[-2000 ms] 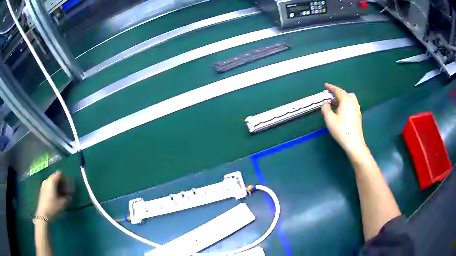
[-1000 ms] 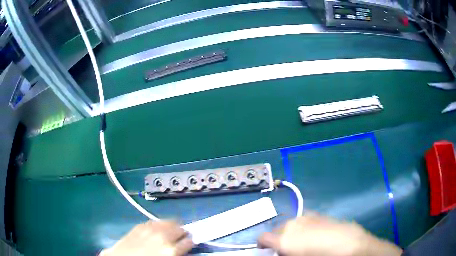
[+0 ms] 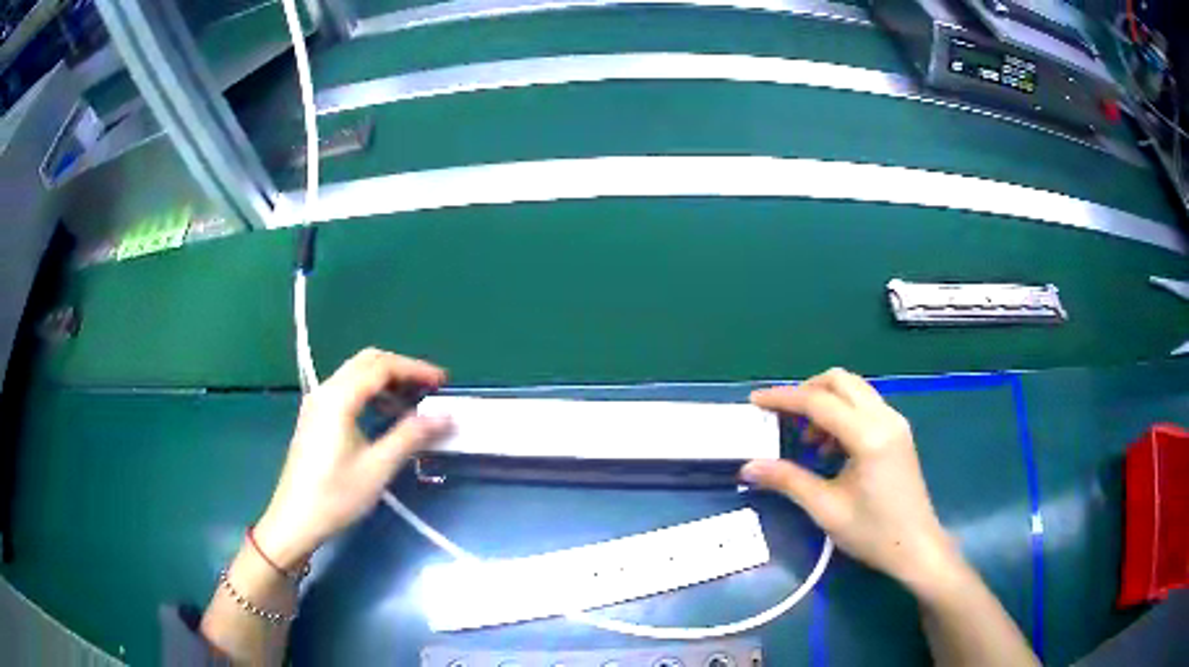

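Observation:
A smooth white strip (image 3: 600,427) lies over the fixture, whose small end bracket (image 3: 430,474) shows below it. A dark edge runs under the strip and the cups beneath are hidden. My left hand (image 3: 346,450) has thumb and fingers at the strip's left end. My right hand (image 3: 848,469) pinches its right end. A white perforated plate (image 3: 600,569) lies tilted below. A grey bar with round cups (image 3: 593,659) is cut off by the bottom edge.
A white hose (image 3: 711,631) loops below the fixture and rises at left. A pale bar (image 3: 975,302) lies at right above blue tape (image 3: 1033,482). A red bin (image 3: 1155,515) is far right. A control unit (image 3: 998,72) and silver rails (image 3: 652,175) are beyond.
Both hands have moved up from the bottom edge to the fixture's ends. The white strip now covers the six-cup row seen there before. A cupped bar shows at the bottom. The view has shifted.

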